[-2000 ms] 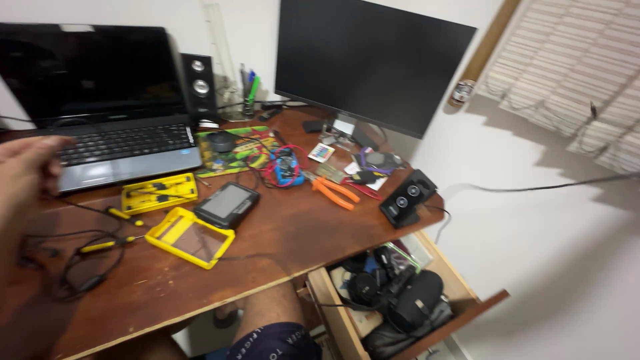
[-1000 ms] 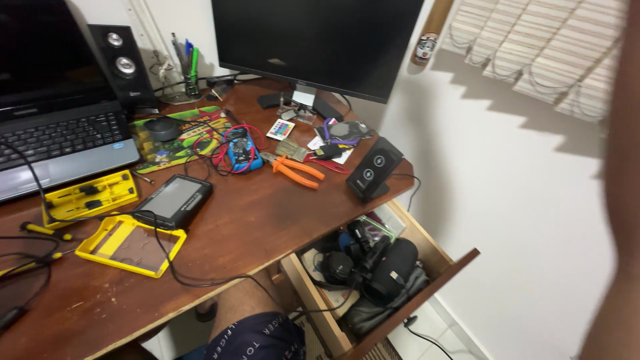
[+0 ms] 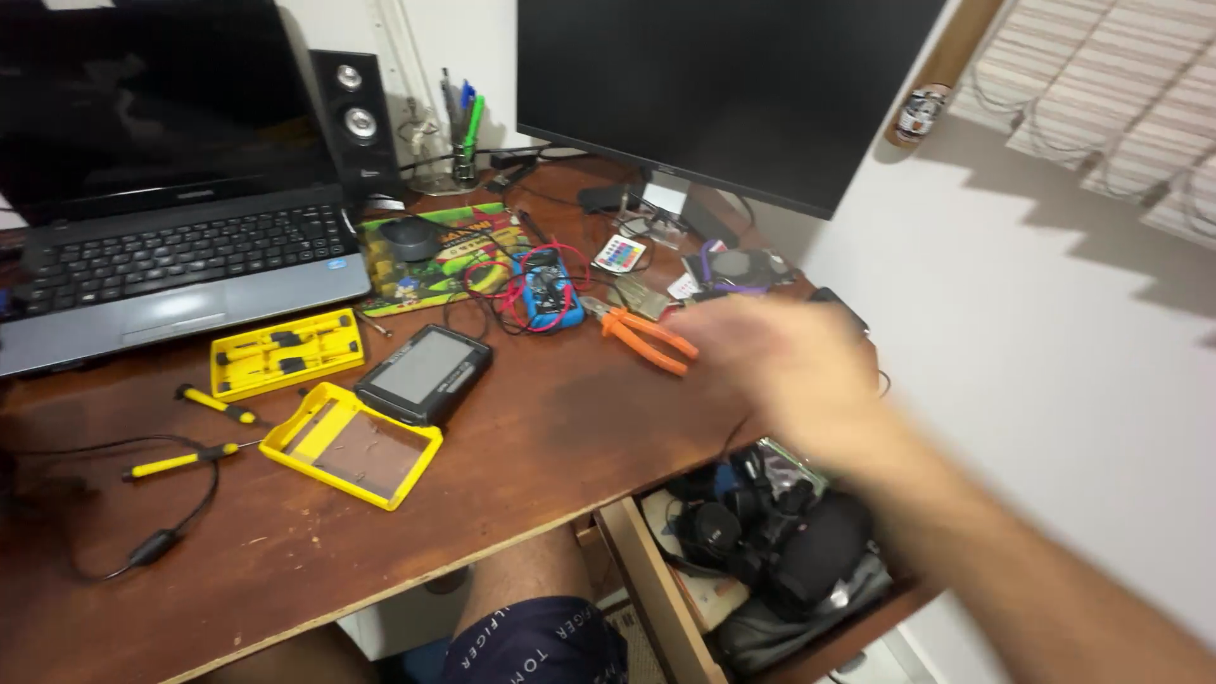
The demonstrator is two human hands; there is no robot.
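Observation:
My right hand (image 3: 769, 351), blurred by motion, reaches in from the right over the desk, close to the handles of orange-handled pliers (image 3: 646, 337); whether it touches or holds anything is unclear. Left of the pliers, a blue multimeter (image 3: 549, 290) lies among red and black leads. A black handheld device with a grey screen (image 3: 426, 370) lies beside a yellow case lid (image 3: 389, 494). The yellow screwdriver case (image 3: 287, 351) holds small drivers, and two yellow screwdrivers (image 3: 185, 462) rest on the wood nearby. My left hand is out of view.
An open laptop (image 3: 180, 313) and a black speaker (image 3: 359, 128) stand at the back left, a monitor (image 3: 703, 85) at the back right. Below the desk's front edge, an open drawer (image 3: 655, 594) holds cables and black gear. A black cable (image 3: 190, 518) lies at the left.
My right hand has come far into view over the desk's right side, partly covering the small speaker there. A hand over the laptop two seconds ago is gone. The long cable crossing the front is gone.

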